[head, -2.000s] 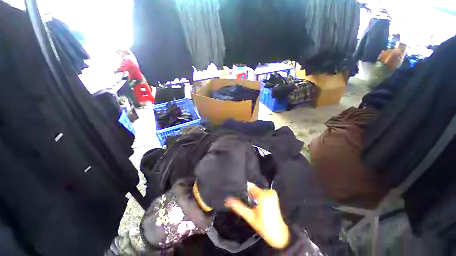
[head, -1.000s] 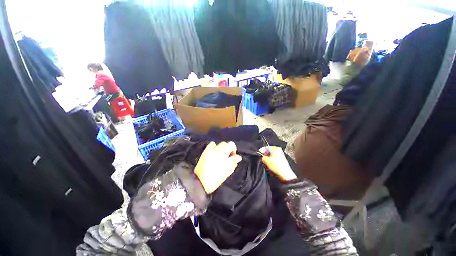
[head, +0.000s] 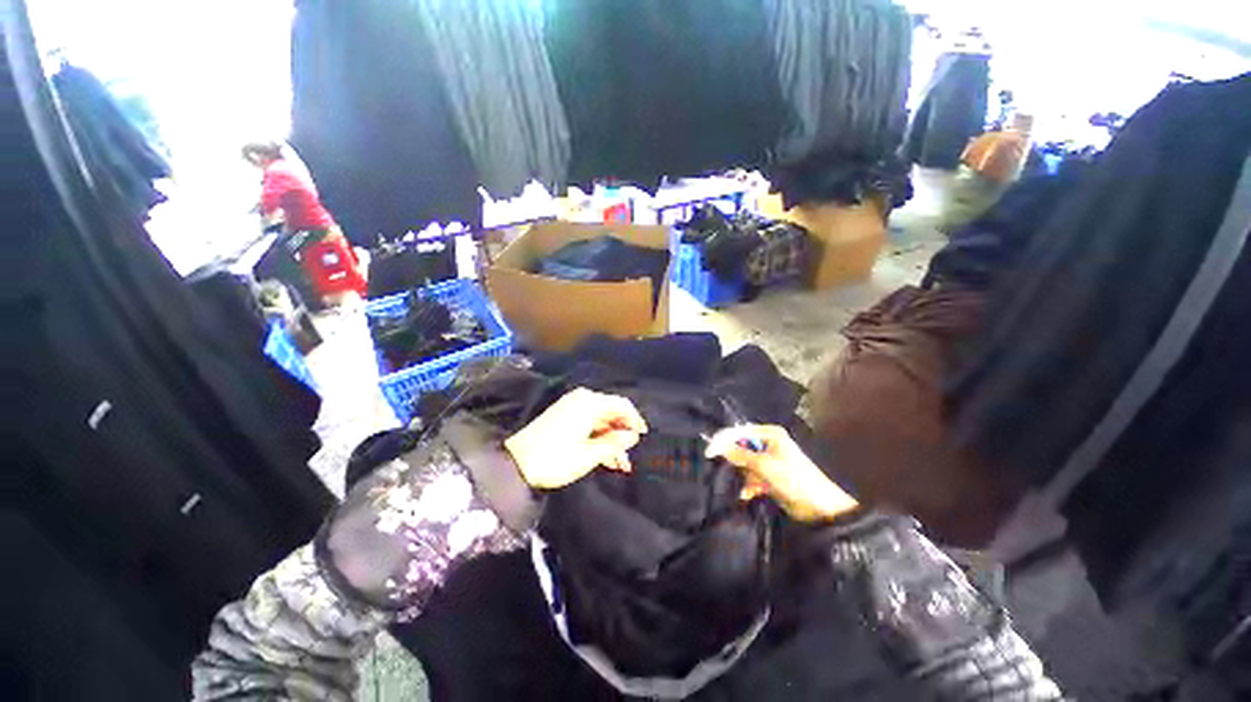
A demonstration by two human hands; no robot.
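Note:
A dark garment (head: 659, 549) lies bunched on the heap in front of me, with a pale curved edging (head: 659, 680) along its lower opening. My left hand (head: 574, 439) is on the garment's upper left, fingertips pinching black cloth. My right hand (head: 779, 469) is to the right, thumb and finger pinched together on a small thin thing at the fingertips, probably a needle. A small bluish glint shows at these fingers. The thread cannot be made out. Flowered dark cuffs cover both wrists.
A cardboard box (head: 583, 313) with dark cloth and a blue basket (head: 446, 377) stand ahead. Black coats (head: 124, 412) hang at left. A brown bundle (head: 906, 412) and hanging dark garments are at right. A person in red (head: 305, 220) is at far left.
Two seconds ago my right hand was low over the garment and my left was mostly hidden. Since one second ago, my right hand has shifted slightly lower and the garment's opening has turned a little.

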